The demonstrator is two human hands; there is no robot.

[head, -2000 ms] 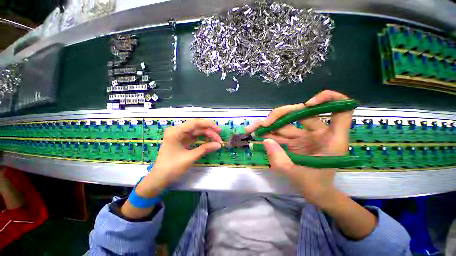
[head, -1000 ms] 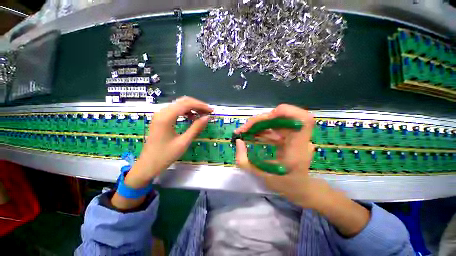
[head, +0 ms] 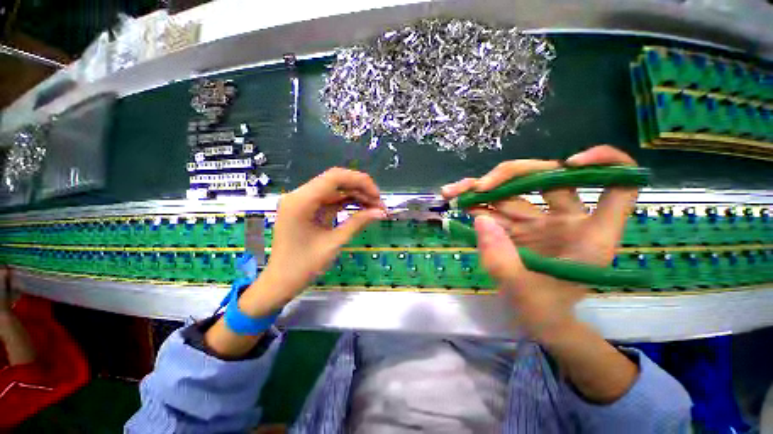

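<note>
My right hand (head: pixel 555 220) holds green-handled cutters (head: pixel 551 180), with the handles spread and the dark metal jaws pointing left. The jaws are close to the fingertips of my left hand (head: pixel 318 225). My left thumb and forefinger are pinched together; something tiny seems to be between them, too small to make out clearly. Both hands are above a long double row of green circuit boards (head: pixel 373 264). A blue wrist strap (head: pixel 248 315) is on my left wrist.
A heap of silver components (head: pixel 436 85) lies behind the boards. Stepped white and dark blocks (head: pixel 222 165) are left of it, beside a thin clear strip (head: pixel 293 102). Stacked green boards (head: pixel 708 102) are at right. A grey translucent tray or bag (head: pixel 78 148) is far left. A person's red sleeve (head: pixel 42 360) shows lower left.
The cutters' handles were closer together a second ago and are wide apart now, with the jaws back at my left fingertips. A grey-brown gap now shows between boards beside my left wrist.
</note>
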